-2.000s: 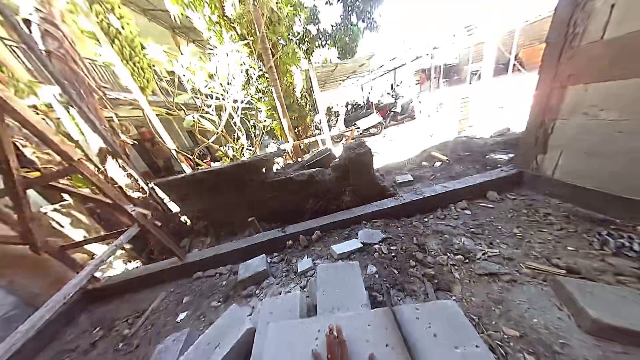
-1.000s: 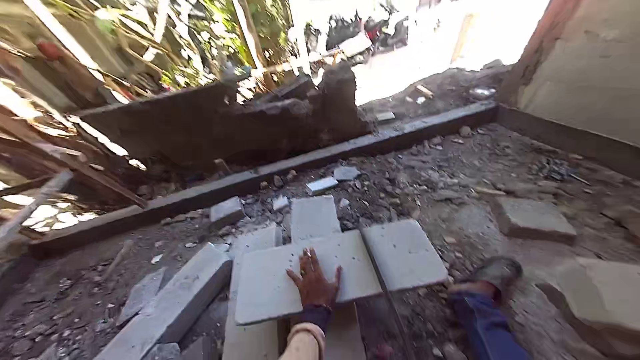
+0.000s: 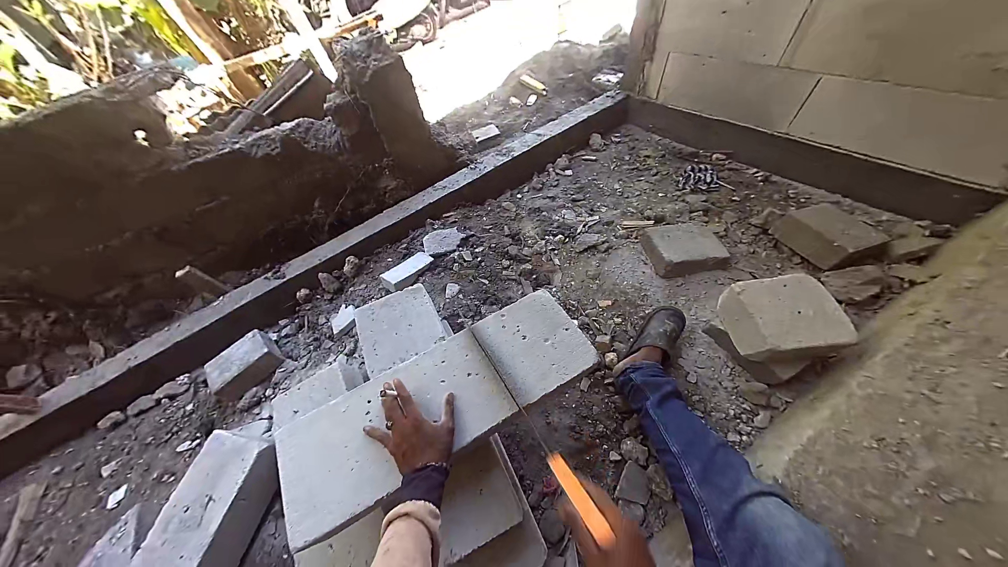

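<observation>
A long pale lightweight concrete block (image 3: 331, 457) lies across other blocks on the ground. My left hand (image 3: 413, 429) presses flat on its top with fingers spread, a cigarette between two of them. At the lower centre my right hand (image 3: 602, 524) grips the orange handle of a hand saw (image 3: 581, 500), slightly blurred. The thin blade runs across the block along a straight line, to the right of my left hand. The block's right part (image 3: 539, 346) reaches out beyond the supporting blocks (image 3: 480, 500). How deep the blade sits cannot be told.
My foot in a dark shoe (image 3: 657, 331) stands right of the block. Loose concrete blocks (image 3: 685, 250) and stones lie on the rubble ground. A low concrete beam (image 3: 315, 276) crosses diagonally beyond, before a broken wall (image 3: 236, 189). A block wall (image 3: 890, 94) rises at upper right.
The view has come down and closer to the block. My right hand and the saw's orange handle have come into view. My left hand still rests on the block.
</observation>
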